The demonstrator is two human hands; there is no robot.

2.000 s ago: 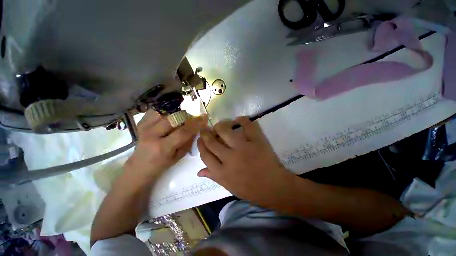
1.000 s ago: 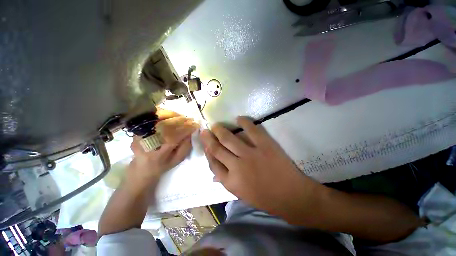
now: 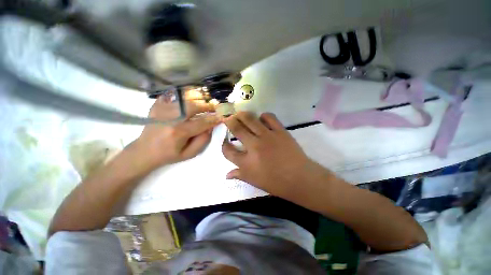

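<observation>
My left hand (image 3: 180, 129) and my right hand (image 3: 264, 147) meet at the lit needle area of the sewing machine (image 3: 258, 27). Their fingertips are together below the ribbed cream knob (image 3: 225, 109). A small white fabric piece seems to be at the fingertips, mostly hidden by them. The presser foot and needle are not clearly visible. White garment fabric (image 3: 32, 145) lies in a large soft heap at the left.
Black-handled scissors (image 3: 349, 48) and a pink fabric strip (image 3: 371, 119) lie on the table right of the needle. A printed ruler (image 3: 377, 164) runs along the front edge. A cardboard box (image 3: 156, 236) is below at left, a crumpled white pile (image 3: 457, 231) low at right.
The view has shifted and turned, so the machine head sits higher and more of the fabric heap and scissors shows. Both hands remain at the needle, fingertips together.
</observation>
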